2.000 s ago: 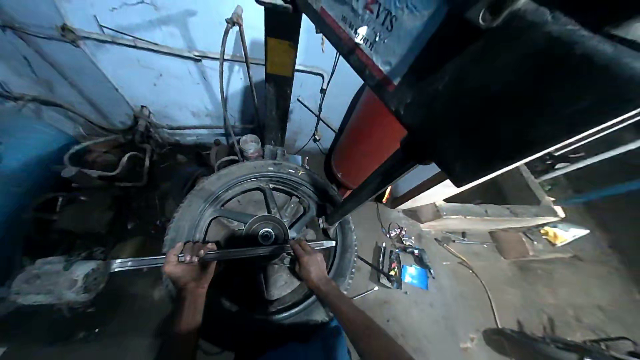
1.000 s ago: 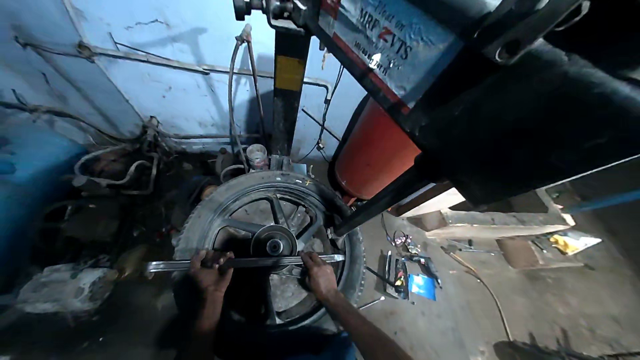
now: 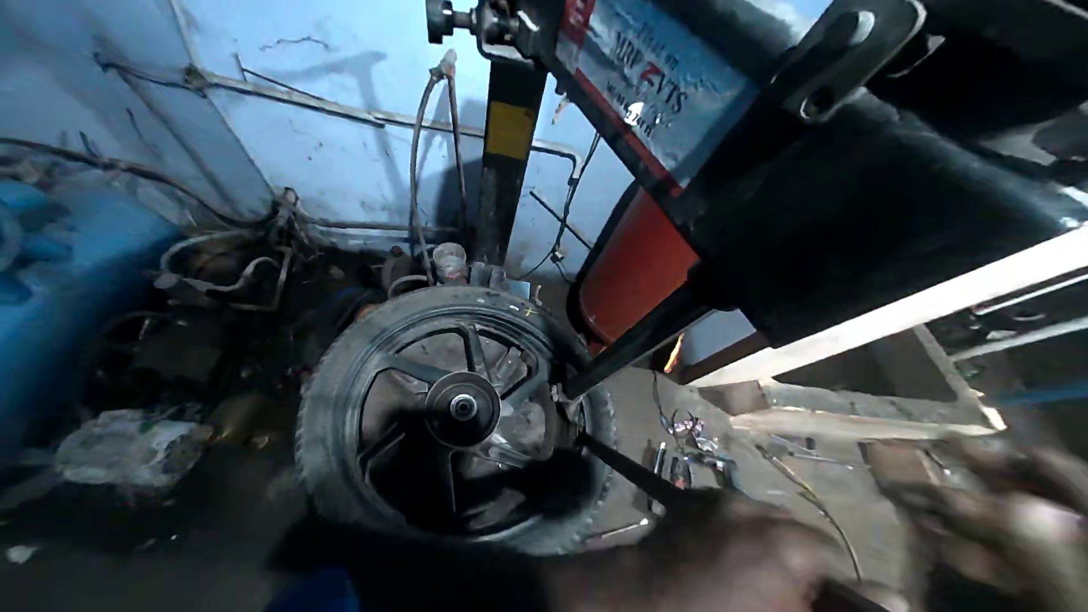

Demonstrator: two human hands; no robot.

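Note:
A motorcycle wheel (image 3: 463,408) with its tyre lies flat below me, its cast spokes and round hub facing up. A dark lever bar (image 3: 633,472) runs from the rim's right side to my left hand (image 3: 748,548), which is closed around it and blurred by motion. The black arm of a tyre changing machine (image 3: 637,340) reaches down to the tyre's right edge. My right hand (image 3: 1011,518) is a strong blur at the far right; what it holds, if anything, I cannot tell. Deep shadow hides the wheel's lower part.
A red cylinder (image 3: 637,272) and a black post (image 3: 506,170) stand behind the wheel. Hand tools (image 3: 680,467) and a cable (image 3: 812,501) lie on the floor at right. A whitish block (image 3: 132,446) sits at left. Pipes (image 3: 297,98) run along the blue wall.
Both hands have moved from the silver bar across the wheel to the lower right. That bar no longer lies across the hub, and a dark bar now slants out from the rim.

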